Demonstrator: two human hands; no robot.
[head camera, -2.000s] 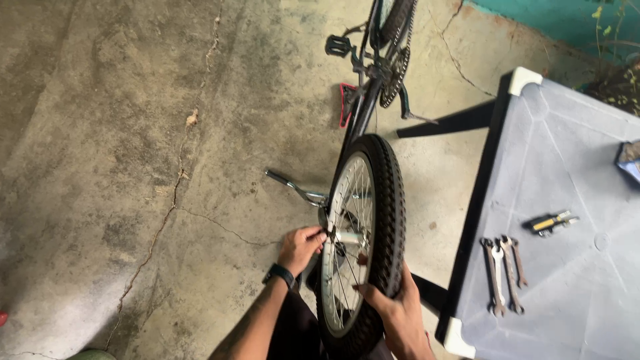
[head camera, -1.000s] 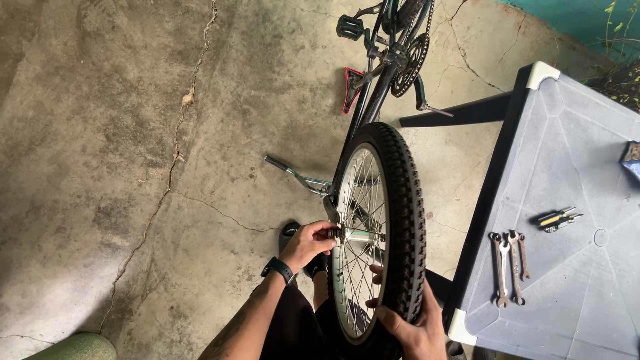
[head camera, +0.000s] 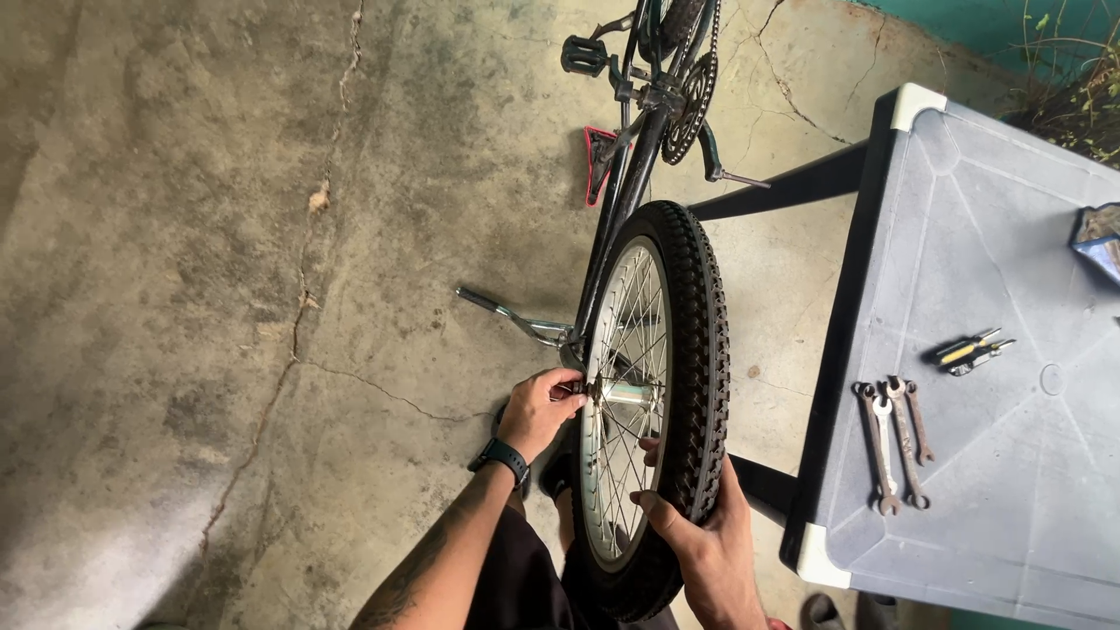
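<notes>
A spoked bicycle wheel with a knobby black tire (head camera: 700, 350) stands upright at the end of the black bicycle frame (head camera: 617, 210). My left hand (head camera: 538, 411) has its thumb and fingers pinched at the left end of the axle, beside the silver hub (head camera: 628, 394); whatever small part lies between the fingertips is too hidden to name. My right hand (head camera: 704, 542) grips the tire and rim at the lower right, the thumb on the near side and some fingertips showing among the spokes. Chrome handlebars (head camera: 525, 325) with a black grip lie beyond the wheel.
On the right stands a grey plastic table (head camera: 980, 289) with several wrenches (head camera: 901, 437), a yellow-and-black screwdriver (head camera: 962, 350) and a blue item (head camera: 1098, 241) on it. Its dark legs reach near the wheel. A pedal (head camera: 584, 55), a crank with chainring (head camera: 691, 109) and a red-edged black part (head camera: 598, 166) are farther up.
Both hands stay in about the same places, the left at the axle end and the right on the tire. The view has shifted slightly.
</notes>
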